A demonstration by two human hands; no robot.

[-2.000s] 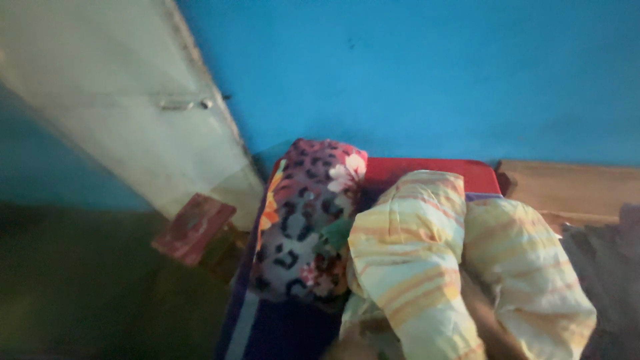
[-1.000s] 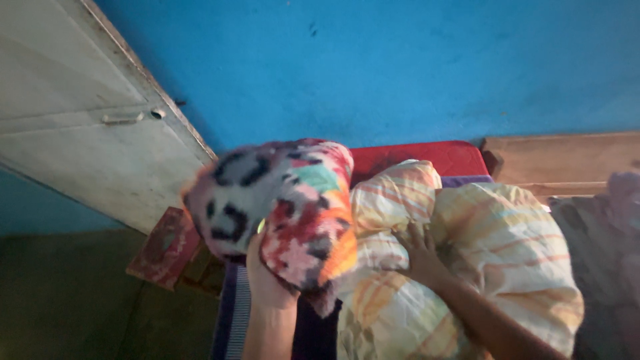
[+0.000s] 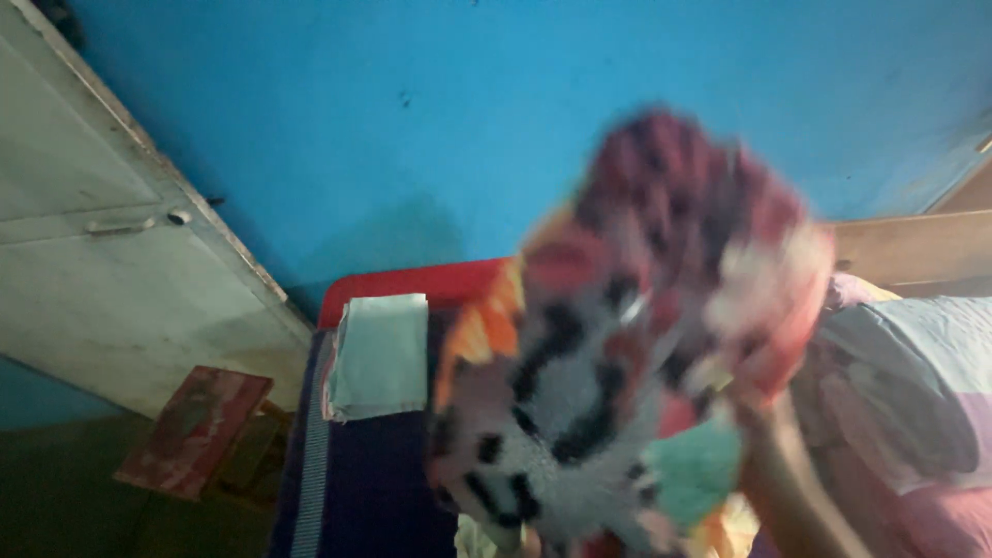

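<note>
A plush bundle with leopard spots and flowers (image 3: 589, 387), blurred by motion, is held up over the bed and fills the middle of the view. My right hand (image 3: 756, 403) is at its right edge, with the fingers mostly hidden by the fabric; the forearm comes from the lower right. A small skin-coloured patch at the bottom edge may be my left hand, largely hidden behind the bundle. Left of the bundle, a folded pale cloth (image 3: 380, 356) lies on the dark blue bed cover (image 3: 380, 480). Bits of yellow striped fabric (image 3: 732, 527) show below the bundle.
A red bed edge (image 3: 411, 283) runs along the blue wall (image 3: 403, 155). Grey and pink bedding (image 3: 907, 403) lies at the right, below a wooden board (image 3: 914, 248). At the left are a pale metal cabinet (image 3: 93, 287) and a low red-topped stool (image 3: 194, 434).
The plush bundle has moved up and to the right. My right hand, earlier on the yellow striped fabric, is now at the bundle. The folded pale cloth has come into sight.
</note>
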